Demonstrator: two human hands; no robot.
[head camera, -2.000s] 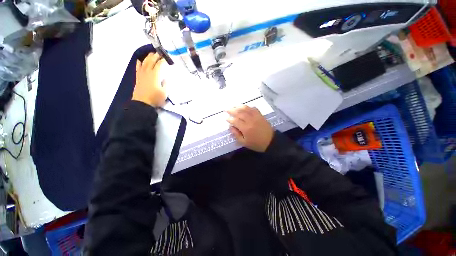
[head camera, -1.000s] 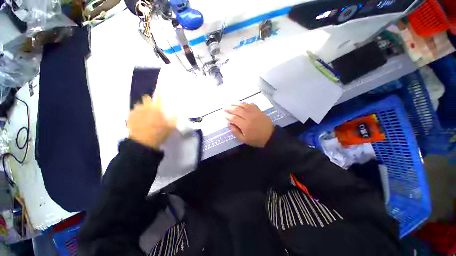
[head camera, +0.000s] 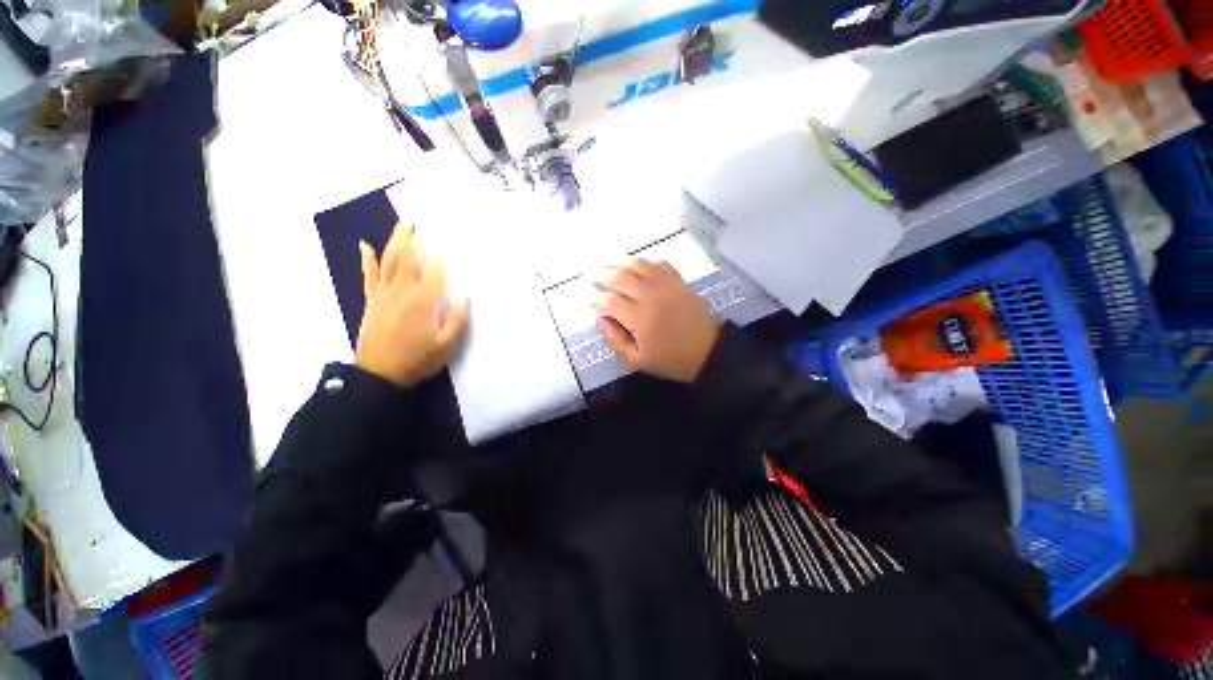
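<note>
A white cut piece (head camera: 512, 359) lies in front of the needle, its lower edge reaching the table's front edge. A navy piece (head camera: 349, 246) shows at its left side, partly under my left hand. My left hand (head camera: 406, 316) lies flat with fingers spread over the navy and white pieces, pinching nothing visible. My right hand (head camera: 655, 319) rests on the table right of the white piece, fingers loosely bent, with nothing visible in it. The presser foot and needle area (head camera: 556, 179) is above, between the hands, and blurred by glare.
A long navy panel (head camera: 160, 319) lies at left. Loose white sheets (head camera: 798, 219), yellow-green snips (head camera: 851, 162) and a black flat object (head camera: 947, 149) are at right. A blue basket (head camera: 1064, 438) with an orange packet (head camera: 947, 335) stands lower right. Tools hang left of the machine head.
My left hand first pulled the pieces down and left from near the machine head; now they lie flatter, with the white piece spread toward the front edge. My right hand has stayed nearly in place.
</note>
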